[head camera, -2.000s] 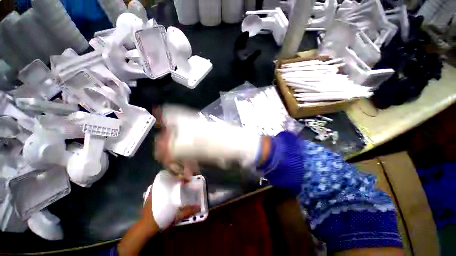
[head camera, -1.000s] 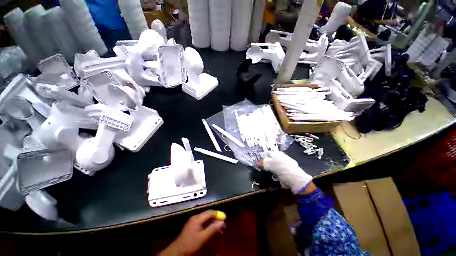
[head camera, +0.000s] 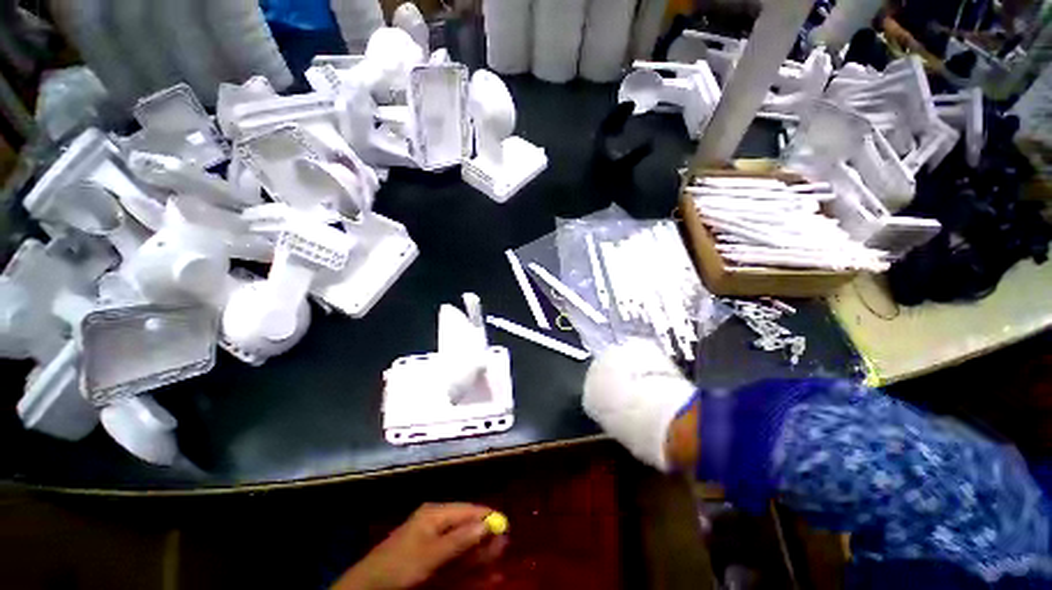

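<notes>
A white stand body (head camera: pixel 448 398) sits on the dark bench near its front edge, base down, with its arm upright. My left hand (head camera: pixel 444 539) is below the bench edge, with a yellow wrap on a fingertip; its fingers are close together and I cannot tell if they hold anything. My right hand (head camera: pixel 638 398), in a white knitted glove, is at the near end of the clear polybag (head camera: pixel 588 259) of white rods. Its fingertips are hidden by the glove, so its grip cannot be told. Loose white rods (head camera: pixel 538 337) lie between the stand body and the bag.
White housings (head camera: pixel 173 259) are heaped left, and more (head camera: pixel 859 138) stand at back right. A carton tray (head camera: pixel 738 279) of rods sits right, with small connector pieces (head camera: pixel 775 327) before it. A pale post (head camera: pixel 750 81), a black piece (head camera: pixel 623 144) and dark parts (head camera: pixel 981 231) are beyond.
Two seconds ago both hands were at the stand body; by one second ago it stood released on the bench. Since then the view has shifted and my right hand has moved slightly toward the bench edge.
</notes>
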